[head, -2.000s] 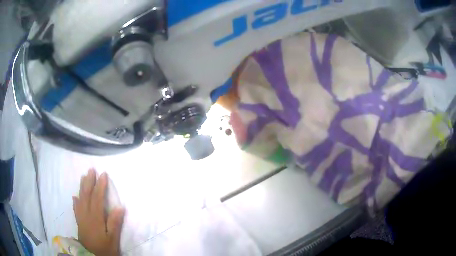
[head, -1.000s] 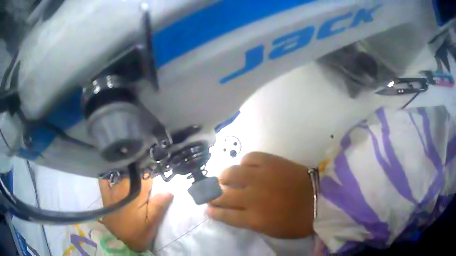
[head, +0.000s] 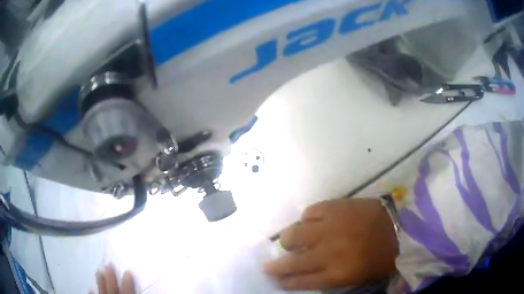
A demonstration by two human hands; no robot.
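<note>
White fabric (head: 224, 267) lies on the machine bed below the needle area, partly blown out by the lamp. My right hand (head: 339, 244) rests on its right part, fingers pointing left, with a bracelet at the wrist. Whether the fingers pinch the cloth is hard to tell. Only the fingertips of my left hand (head: 115, 281) show at the bottom left edge, on the white cloth. The grey block (head: 218, 205) sits under the dark presser foot area (head: 201, 171), above and left of my right hand.
The white sewing machine head (head: 195, 69) with blue stripe spans the top. A tension dial (head: 113, 129) and curved metal guard (head: 69, 228) are at left. Thread snips (head: 454, 93) lie at the far right of the bed. A round bed plate (head: 253, 161) is right of the foot.
My right hand came in from the right onto the cloth, then moved right and down, away from the foot. My left hand moved toward the foot, then back down to the bottom edge.
</note>
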